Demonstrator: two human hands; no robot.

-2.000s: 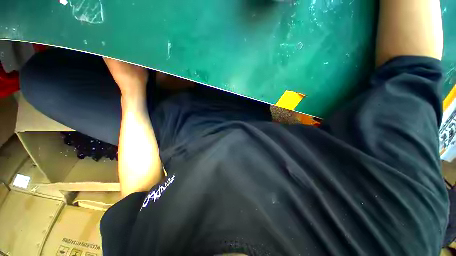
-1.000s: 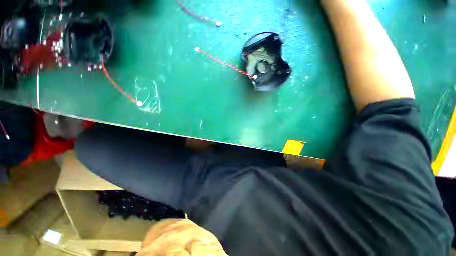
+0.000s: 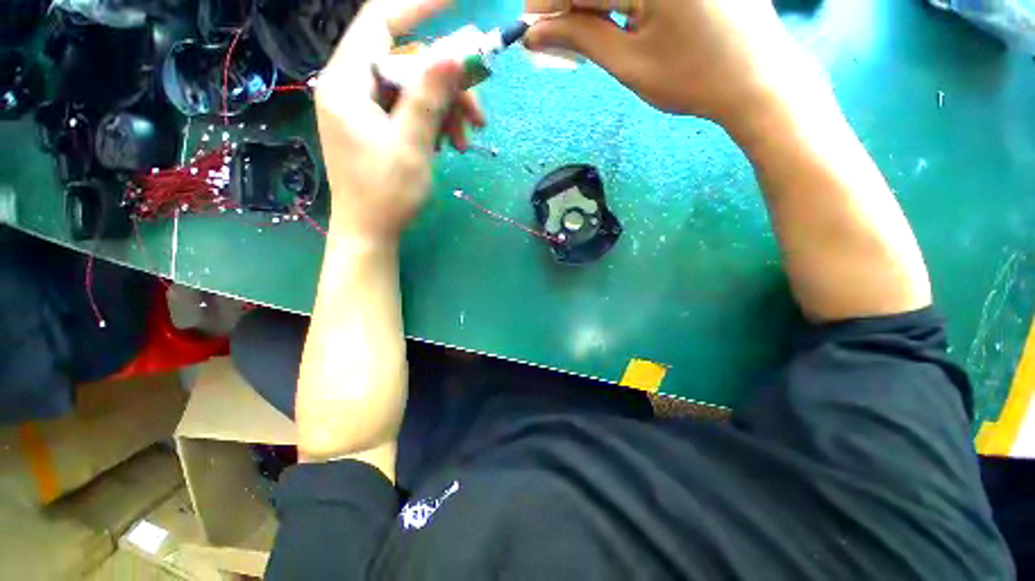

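My left hand [image 3: 380, 136] holds a silver-white glue tube [image 3: 448, 51] with a green shoulder, above the bench at the top centre. Its dark nozzle [image 3: 513, 33] points right. My right hand [image 3: 647, 45] has its fingertips closed on the nozzle's end; whether a cap is there is hidden by the fingers. A small black unit [image 3: 577, 216] with a pale round centre lies on the green bench [image 3: 704, 284] below the hands. Its thin red lead [image 3: 499, 212] runs left to a small pale plug.
Black housings [image 3: 125, 68] are piled at the bench's left, beside a red bundle of wires [image 3: 182, 187] and an open black housing [image 3: 272, 179]. Yellow tape [image 3: 645, 376] marks the front edge. An open carton [image 3: 233, 426] stands below left. Clear plastic shows at the top right.
My left arm has come up from below the bench edge, and both hands are now in view together at the tube. The view has shifted, showing more of the bench's left pile.
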